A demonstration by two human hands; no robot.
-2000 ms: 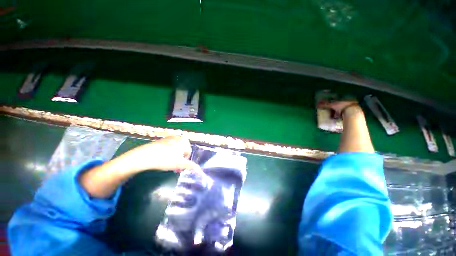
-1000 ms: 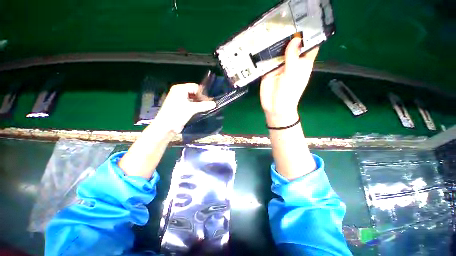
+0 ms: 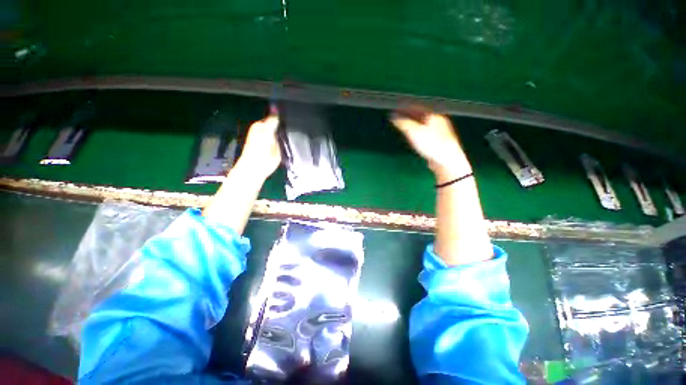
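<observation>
A bagged phone frame assembly (image 3: 312,162) is low over or on the green belt, its dark film blurred at the far end. My left hand (image 3: 262,147) is closed at its left edge, fingertips near the far corner and partly blurred. My right hand (image 3: 435,139) is to the right over the belt, empty, its fingers apart and blurred. A glossy purple-grey stack of anti-static bags (image 3: 305,301) lies on the ledge between my forearms.
Other phone units lie on the belt, left (image 3: 214,156) and right (image 3: 515,158). A worn pale edge strip (image 3: 383,218) separates belt and ledge. A crumpled clear bag (image 3: 109,252) lies at left. Clear blister trays (image 3: 613,301) lie at right, near a green spot (image 3: 556,370).
The phone frame held up in my right hand is now low at the belt in the dark film, beside my left hand. My right hand has let go and moved lower.
</observation>
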